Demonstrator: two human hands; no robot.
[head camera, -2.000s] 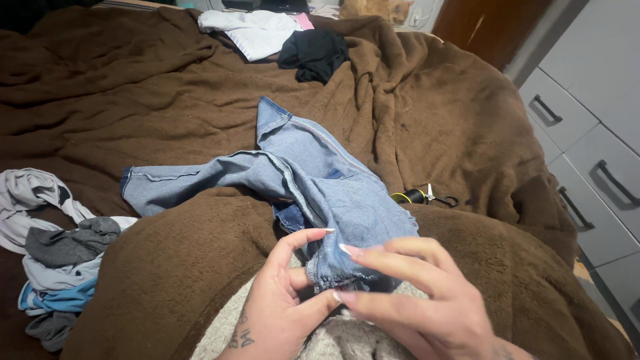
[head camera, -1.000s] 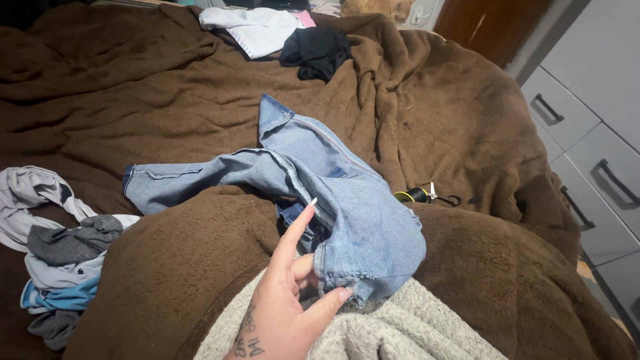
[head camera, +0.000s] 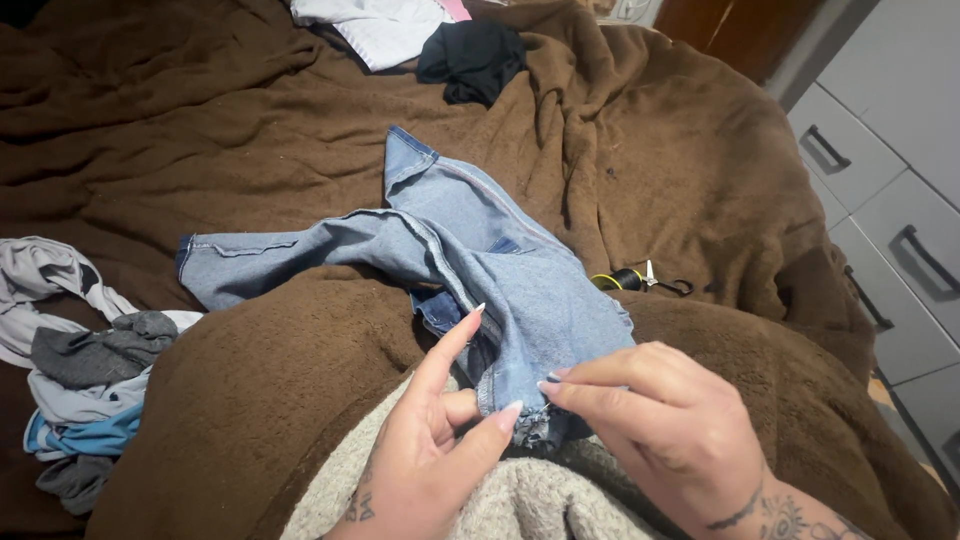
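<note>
Light blue denim trousers, turned inside out, lie across my lap with both legs pointing away. My left hand grips the bunched, frayed edge between thumb and fingers, index finger extended along a seam. At the same edge, my right hand has its thumb and index finger pinched together close to the cloth; a thin glint like a needle shows just below the fingertips. A spool of black thread with a yellow rim sits to the right of the denim, beside small scissors with black handles.
A brown fleece blanket covers the bed and my legs. Crumpled grey, white and blue clothes lie at the left. Black cloth and a white garment lie at the far side. Grey drawers stand at the right.
My right hand was at the denim edge two seconds ago, out of view one second ago, and is back at the edge now. My left hand keeps its hold.
</note>
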